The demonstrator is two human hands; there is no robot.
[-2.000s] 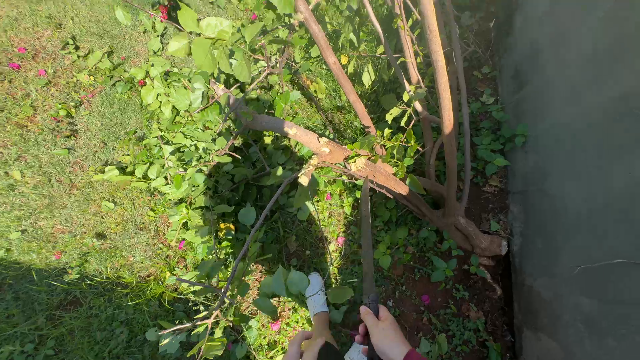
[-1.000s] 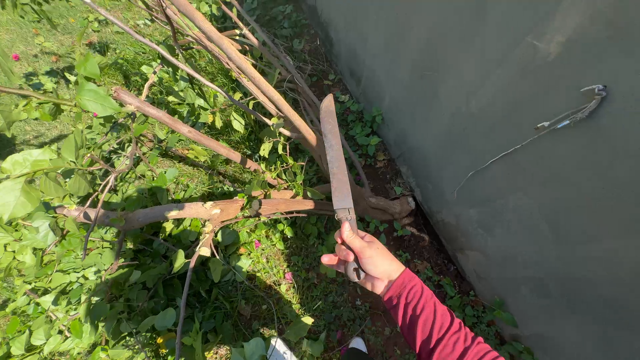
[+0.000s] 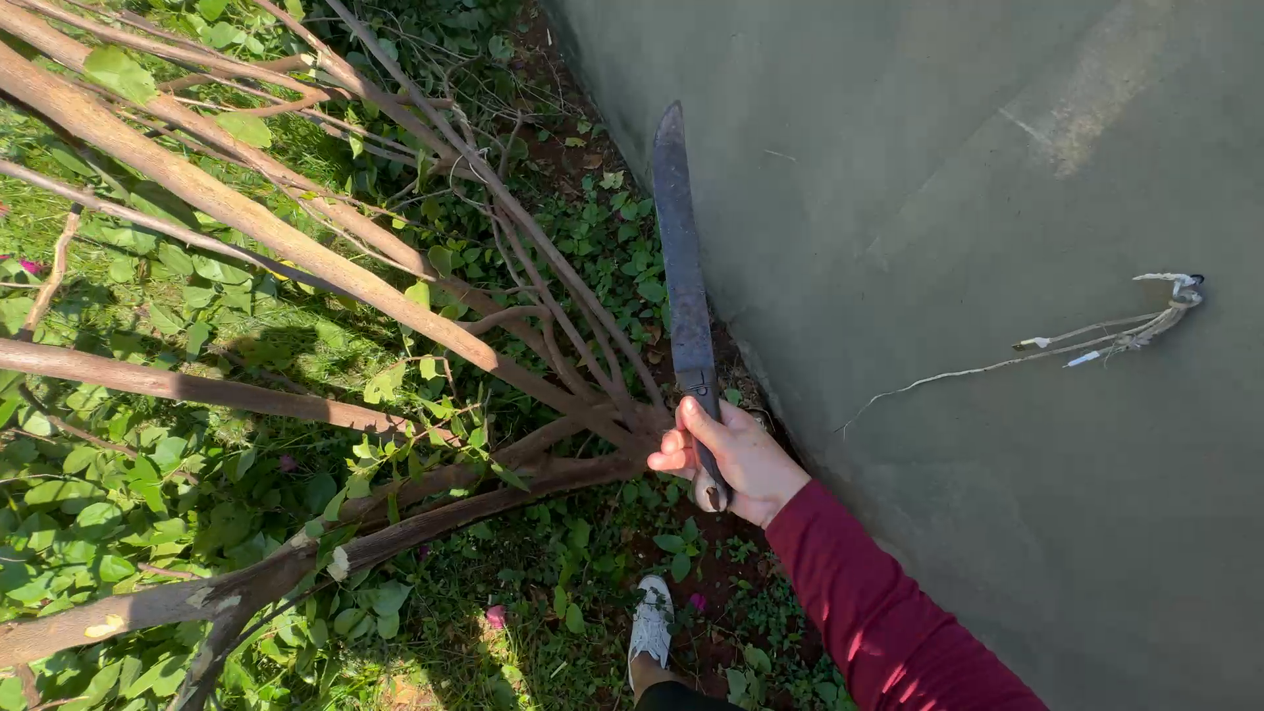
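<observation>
My right hand [image 3: 733, 459], in a dark red sleeve, grips the dark handle of a machete [image 3: 683, 257]. The worn blade points to the top of the view, raised in front of the foot of the wall. Just left of the hand, the brown stems of a shrub [image 3: 326, 257] spread from one base. A thick low branch [image 3: 267, 583] with pale cut marks reaches to the lower left. My left hand is out of view.
A grey-green wall [image 3: 987, 513] fills the right side, with frayed white cords [image 3: 1165, 321] hanging from it. Leafy plants [image 3: 118, 494] and grass cover the ground at left. A white shoe [image 3: 651, 622] stands on the ground below.
My left hand, seen low in the oldest frame, has left the view. My right hand has raised the machete from beside the low branch. The view has swung toward the wall.
</observation>
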